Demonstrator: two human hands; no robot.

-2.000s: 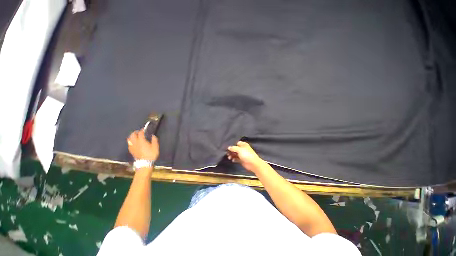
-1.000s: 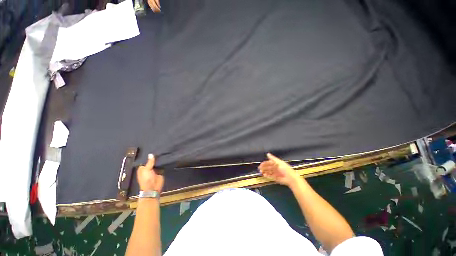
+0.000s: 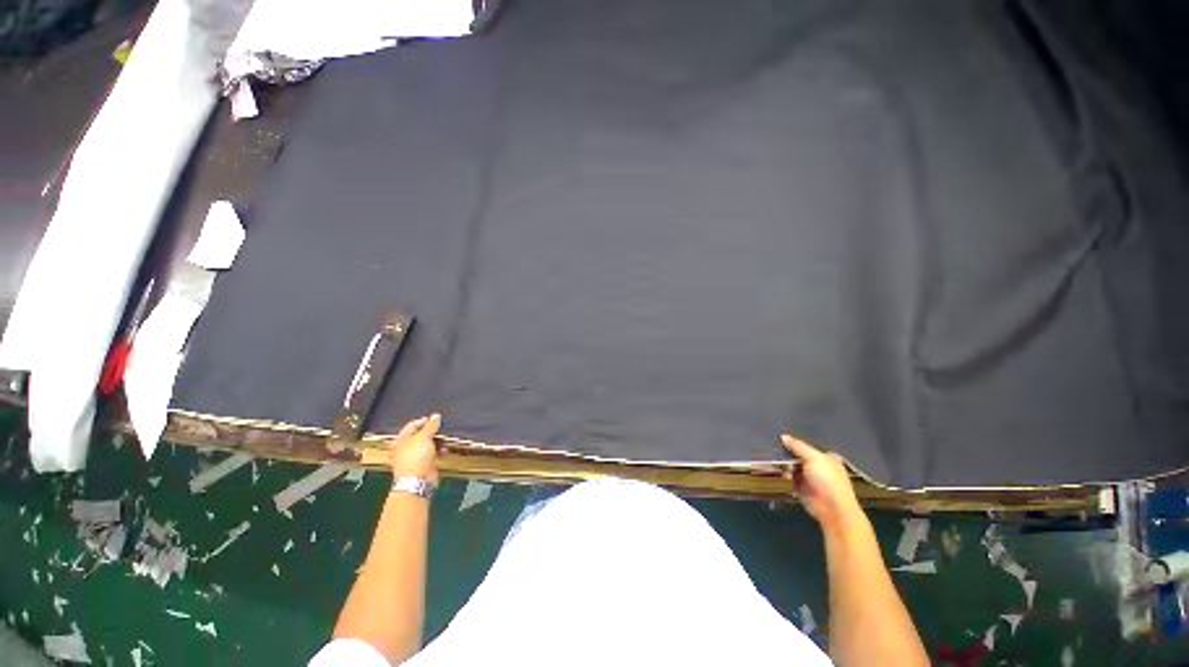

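Dark fabric [image 3: 652,248] covers the table, its thin pale edge running along the near side. My left hand [image 3: 415,450] is on the fabric's near edge, right of the cloth weight, thumb on top. My right hand [image 3: 818,477] holds the same edge further right, thumb on top and fingers below. The dark cloth weight [image 3: 373,378] with a metal handle lies on the fabric by the near edge, just left of my left hand. The fingers of my left hand are partly hidden at the edge.
The yellow-brown table edge [image 3: 574,472] runs along the near side. White paper patterns [image 3: 352,24] lie at the upper left. A long white strip [image 3: 104,215] drapes over the left end, beside a red-handled tool [image 3: 116,368]. Scraps lie on the green floor.
The fabric's near edge now lies along the table edge, where it was pulled up in folds. My right hand has moved right and now grips the edge. My left hand also moved to the edge.
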